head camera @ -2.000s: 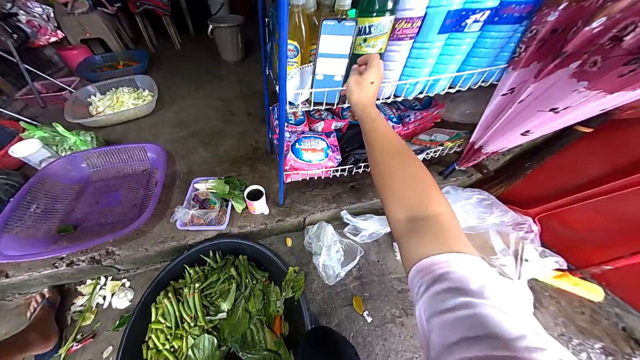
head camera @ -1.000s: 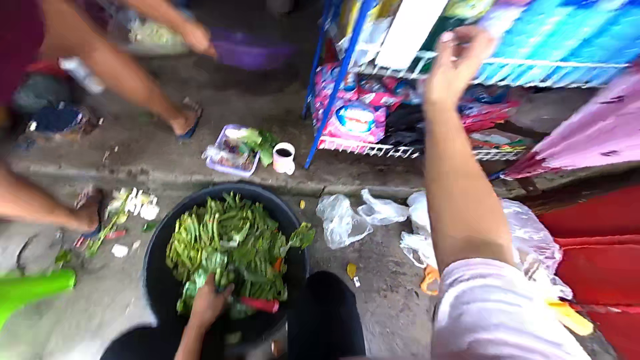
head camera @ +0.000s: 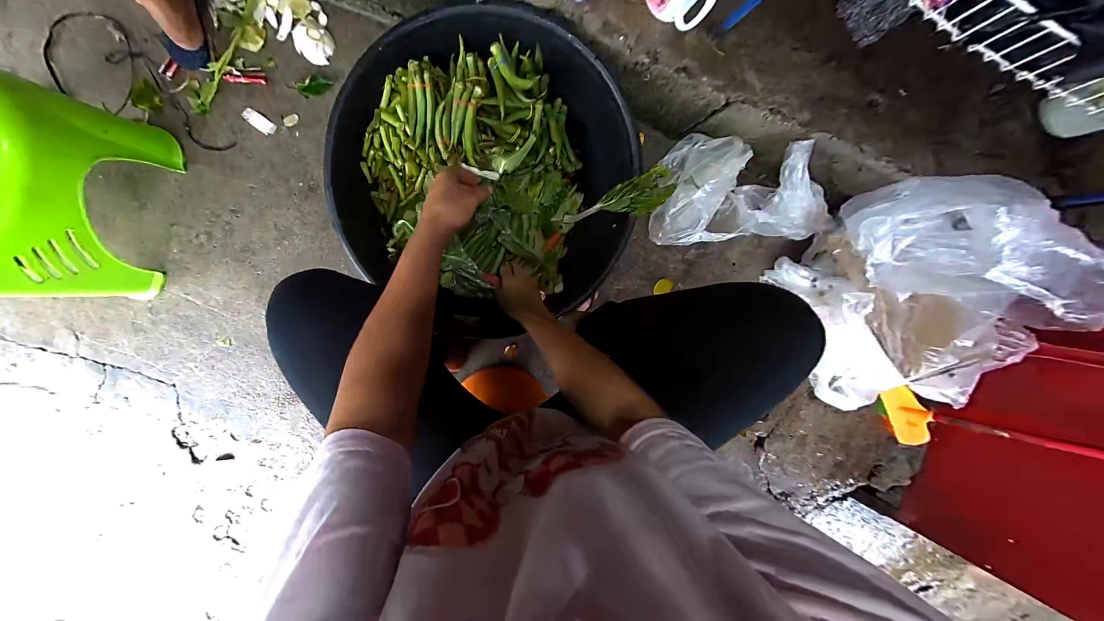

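Note:
A round black plastic tub stands between my knees, filled with bundles of green okra or similar pods at the back and leafy greens nearer me. My left hand is over the middle of the tub, its fingers closed on a pale stem or strip. Lower and to the right, my right hand reaches into the leaves near the tub's near rim; its fingertips are partly hidden, so its grip is unclear. One leafy sprig hangs over the right rim.
A green plastic stool stands at the left, with another person's foot beyond it. Clear plastic bags lie at the right beside a red panel. A white wire rack is at the upper right, and an orange object lies below the tub.
My right hand has come down from the shelf rack into the tub. My left hand remains over the vegetables. The view has swung downward.

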